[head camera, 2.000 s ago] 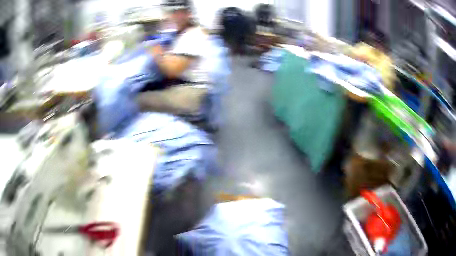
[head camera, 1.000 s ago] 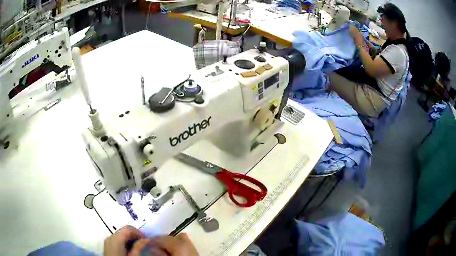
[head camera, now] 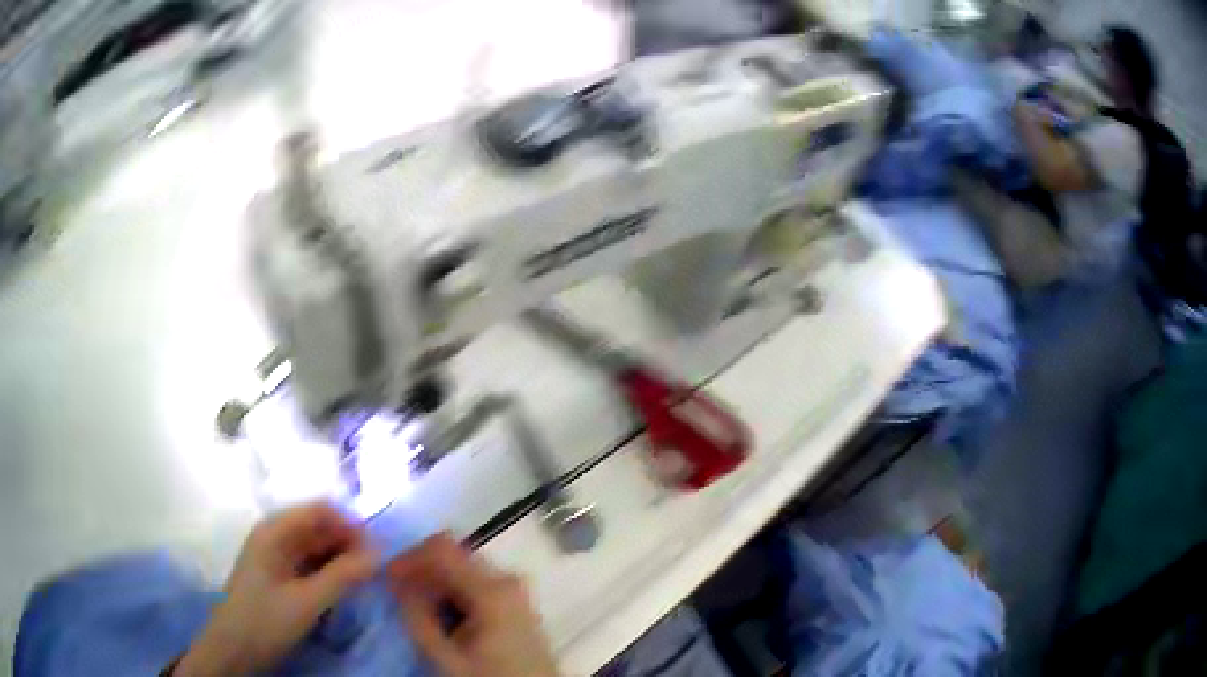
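Note:
The frame is blurred. My left hand [head camera: 281,582] and my right hand [head camera: 466,611] are side by side at the bottom, just in front of the needle area. Their fingers pinch the light blue cloth [head camera: 357,640], which shows between and below them. More of the blue garment [head camera: 113,622] lies on the table at the left. The white sewing machine [head camera: 582,238] stands behind, its lamp [head camera: 384,456] glowing at the needle. The needle and presser foot cannot be made out. The bent metal arm [head camera: 536,456] is right of the needle.
Red-handled shears [head camera: 682,430] lie on the white table [head camera: 781,384], right of the metal arm. Light blue cloth pieces [head camera: 900,608] are stacked below the table's right edge. A person [head camera: 1105,159] sits at the back right with blue cloth. A green cloth [head camera: 1165,463] hangs at the far right.
The view has swung from the aisle to the machine. Since one second ago, my hands have risen further into view and moved apart, and more blue cloth shows at the lower left.

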